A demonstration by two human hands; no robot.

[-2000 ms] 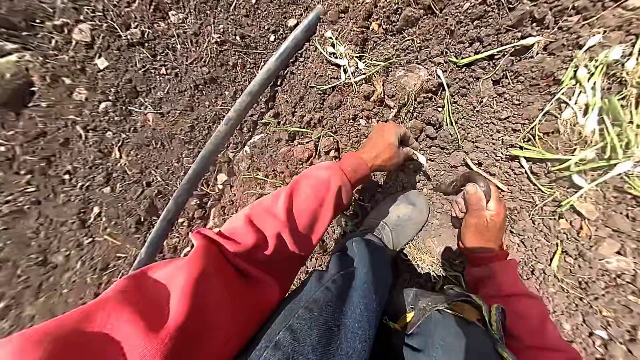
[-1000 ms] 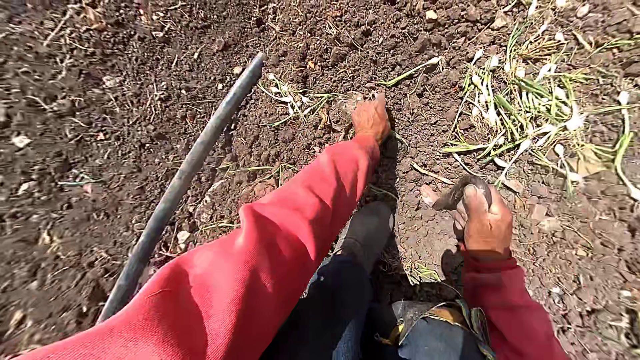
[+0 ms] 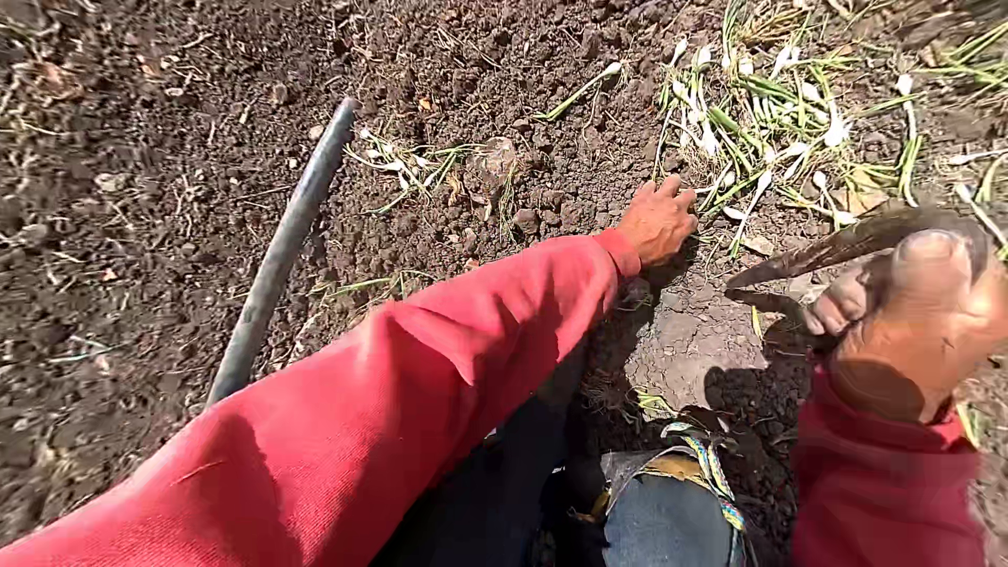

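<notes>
My left hand point(image 3: 660, 219), in a red sleeve, reaches over the soil at the lower left edge of a loose pile of green plants with white bulbs point(image 3: 756, 118), like onion sets. Its fingers are spread, and I see nothing held in them. At the right my right hand point(image 3: 913, 307) is closed around a dark, curved, pointed digging tool point(image 3: 835, 246), its tip directed left, just above the ground. A smaller bunch of the same plants point(image 3: 413, 167) lies left of centre, and a single plant point(image 3: 579, 93) lies between bunch and pile.
A grey hose or pipe point(image 3: 283, 252) lies slanting over the cloddy brown soil point(image 3: 157, 197) at the left. A stone point(image 3: 496, 157) sits beside the small bunch. At the bottom is my knee point(image 3: 669, 512) in dark cloth, with a colourful cord beside it.
My left hand has moved right, from beside the small bunch to the edge of the large pile. My right hand, still around the tool, now appears larger in view.
</notes>
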